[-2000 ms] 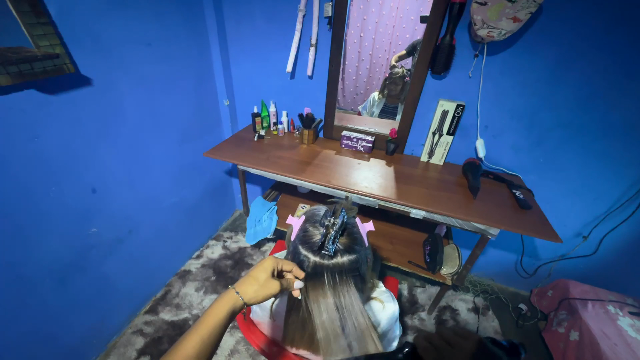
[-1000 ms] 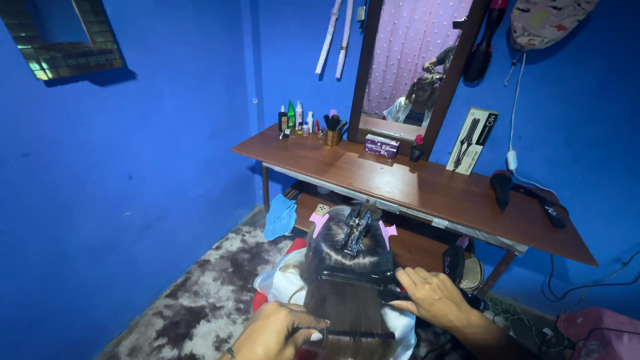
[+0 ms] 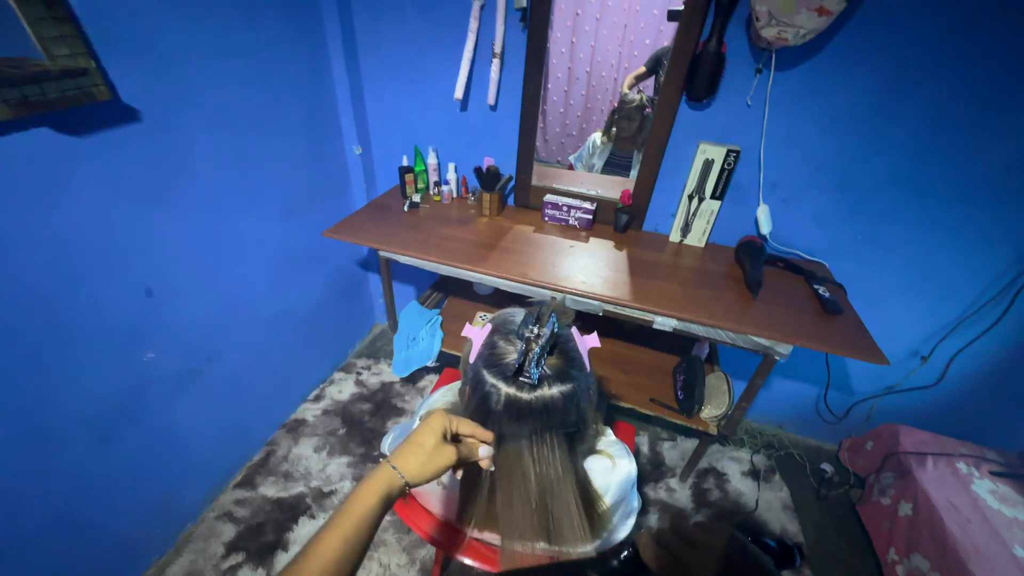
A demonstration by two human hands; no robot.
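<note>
A seated person's long straight hair hangs down the back, dark at the top and lighter brown below. A dark shiny claw clip holds the crown section, with a pink clip and another pink clip at the sides. My left hand is at the left edge of the hair, thumb and fingertips pinched together; whether a strand is between them is unclear. My right hand, shadowed and blurred at the bottom edge, is around a dark hair tool near the hair ends.
Ahead stands a wooden table with a mirror, bottles, a brush holder, boxes and a hair dryer. The person sits on a red chair. Cables hang at right near a pink floral cover.
My right hand, beside the upper hair with a black tool one second ago, is now low at the bottom edge. My left hand has moved up from the lower hair, where a dark comb-like tool showed.
</note>
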